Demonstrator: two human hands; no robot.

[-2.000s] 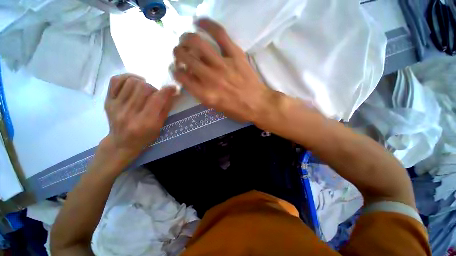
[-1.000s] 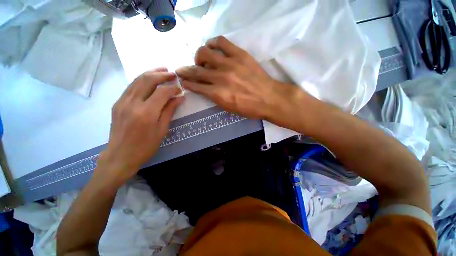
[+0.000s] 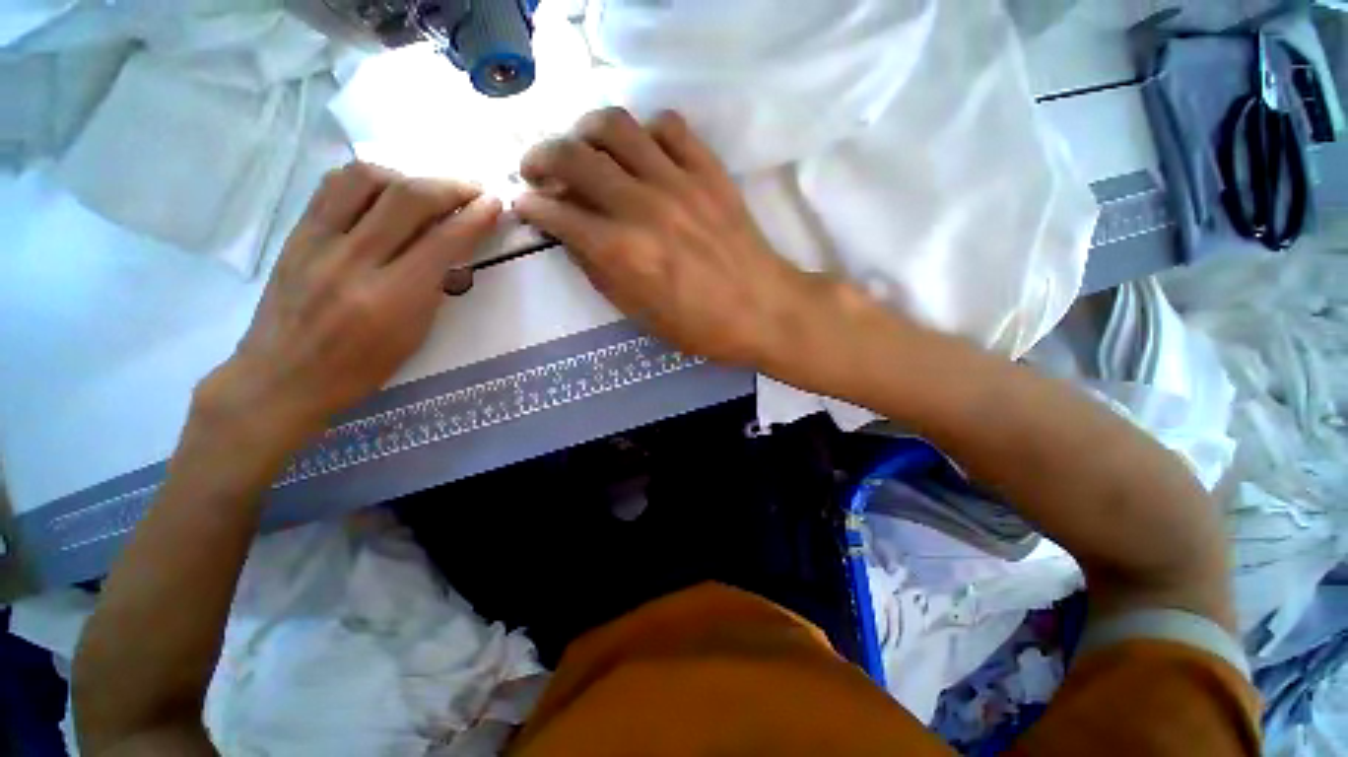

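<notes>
A white garment panel [image 3: 946,192] lies bunched on the right of the table, and its brightly lit part reaches under the sewing machine head [image 3: 495,45] at top centre. My left hand [image 3: 348,281] and my right hand [image 3: 658,229] meet just below the head, with fingertips pinching the cloth's near edge between them. The exact grip is overexposed. A dark slit and a small round dark spot show in the table below the fingertips. A narrow white strip [image 3: 798,405] hangs over the table's front edge beneath my right forearm.
Folded white pieces [image 3: 178,155] lie at upper left. The ruler [image 3: 488,399] runs along the front edge. Black-handled scissors [image 3: 1267,170] lie on grey cloth [image 3: 1190,126] at right. A white heap [image 3: 355,636] is below left; a blue-rimmed bin [image 3: 860,592] is below right.
Both hands have moved up towards the machine head with the cloth edge, uncovering the slit in the table. The view has shifted slightly.
</notes>
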